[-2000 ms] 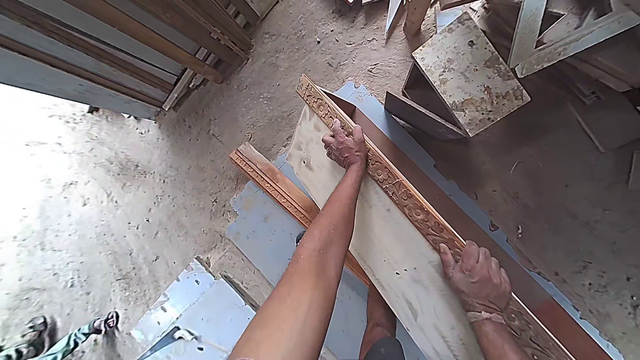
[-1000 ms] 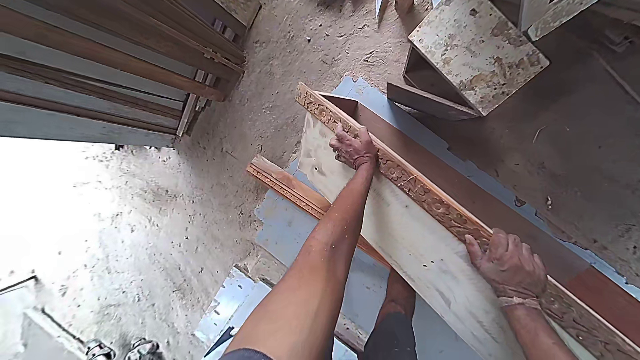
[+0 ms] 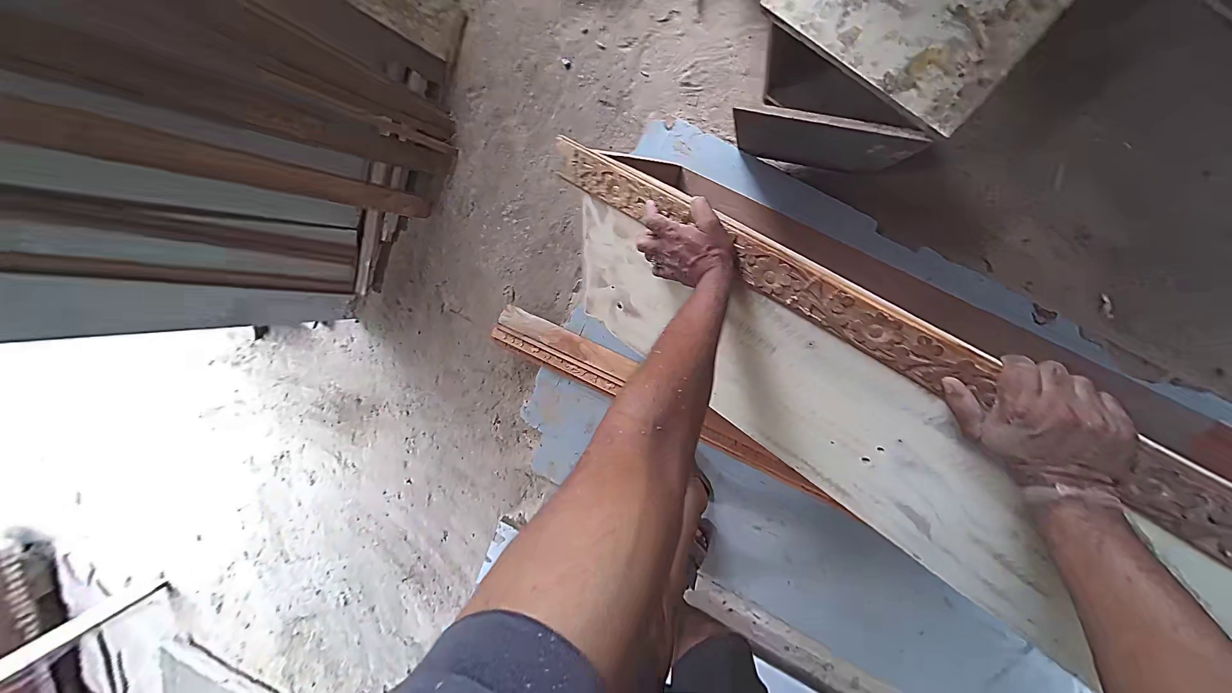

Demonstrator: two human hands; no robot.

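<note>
A carved wooden molding with a floral pattern (image 3: 876, 327) runs diagonally along the upper edge of a long pale wooden panel (image 3: 828, 414), part of a box-like piece with a brown inner side. Near the molding's upper left end, my left hand (image 3: 688, 241) grips it over the edge, fingers on the carved face. My right hand (image 3: 1054, 423) clasps the same molding farther down at the right, fingers over its top edge. A second, narrower carved wooden strip (image 3: 568, 358) lies partly behind the panel and my left forearm, on a light blue sheet (image 3: 837, 558).
Stacked boards and panels (image 3: 192, 154) stand at the upper left. A stained box-like wooden piece (image 3: 924, 58) sits at the upper right, its lower board near the blue sheet. Rough concrete floor (image 3: 404, 462) lies at the left. My foot and leg show below the panel.
Both hands keep their hold on the carved molding, with little plain change in their places along it. The view has shifted somewhat.
</note>
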